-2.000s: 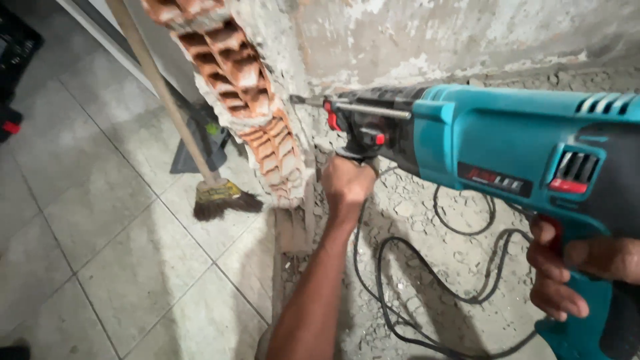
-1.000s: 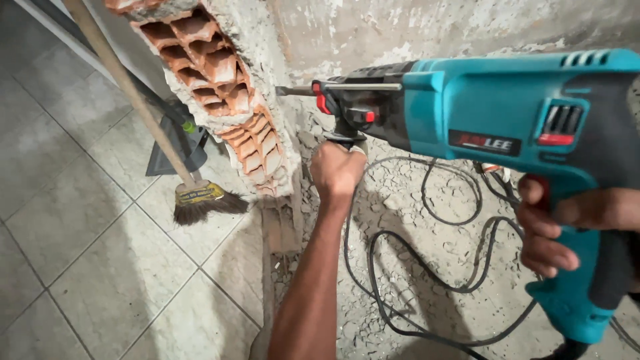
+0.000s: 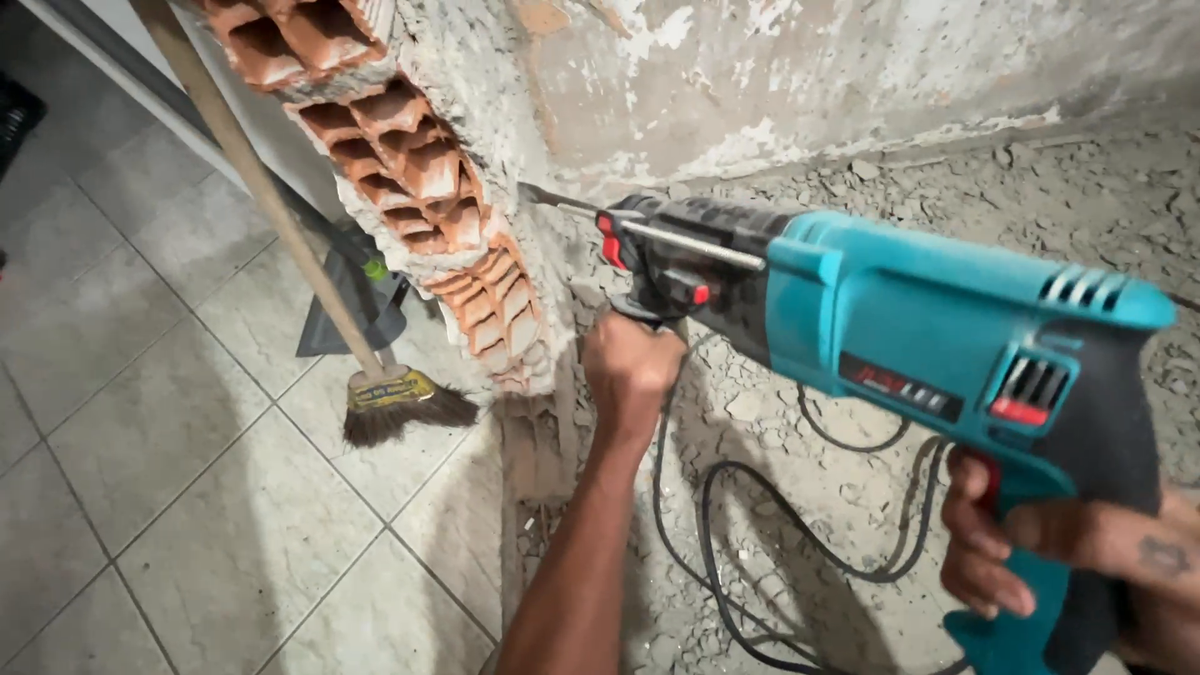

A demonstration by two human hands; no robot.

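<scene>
A teal and black rotary hammer drill lies across the right half of the view. My right hand grips its rear handle, with fingers at the red trigger. Below the drill's black front end, my left hand is closed around the side handle. The chisel bit points left, its flat tip at the mortar-covered edge of a broken wall of hollow clay bricks. Whether the tip touches the mortar cannot be told. A metal depth rod runs along the drill's near side.
A black power cable loops over rubble on the floor below the drill. At left, a wooden-handled broom and a dark dustpan stand on grey floor tiles. A patchy plaster wall rises behind.
The drill's rear end now sits lower relative to its front, so the tool slants down to the right. Both hands have kept their grips.
</scene>
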